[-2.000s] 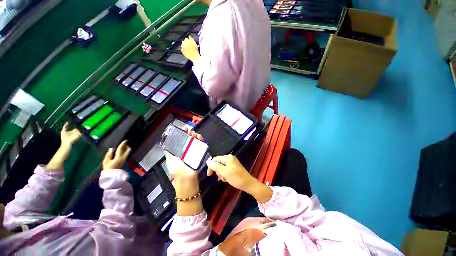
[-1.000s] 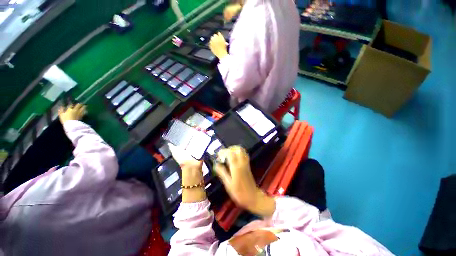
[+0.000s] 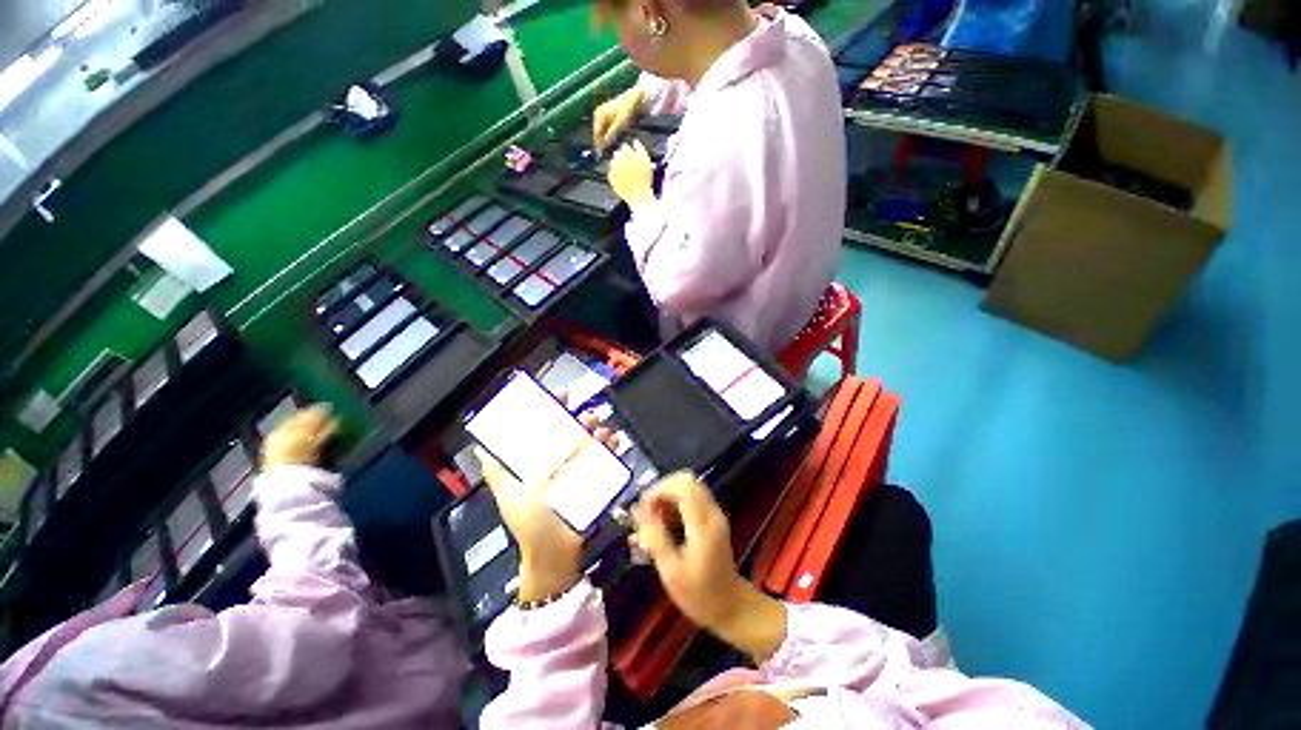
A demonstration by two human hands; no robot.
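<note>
My left hand (image 3: pixel 531 525) holds a smartphone (image 3: pixel 521 428) from below, its bright white face up with a faint orange mark across it. My right hand (image 3: pixel 692 549) is bent beside the phone's lower right corner; its fingertips are blurred, so I cannot tell whether they pinch anything. Behind and to the right is a black slotted tray (image 3: pixel 661 414). Its right slot holds a white-faced phone (image 3: pixel 725 368) with a red line. Another black tray part with pale items (image 3: pixel 485 549) shows left of my left wrist.
Red slatted supports (image 3: pixel 828 492) stand right of the tray. A worker (image 3: pixel 756 186) sits ahead, another worker's sleeve (image 3: pixel 307 549) is at left. Trays of phones (image 3: pixel 514 250) lie along the green bench (image 3: pixel 307 228). A cardboard box (image 3: pixel 1099 235) stands on the blue floor at right.
The held phone's face has gone from greyish with a red line to bright white. My right hand has stayed near its lower corner. The left worker's hand has moved; the view has shifted.
</note>
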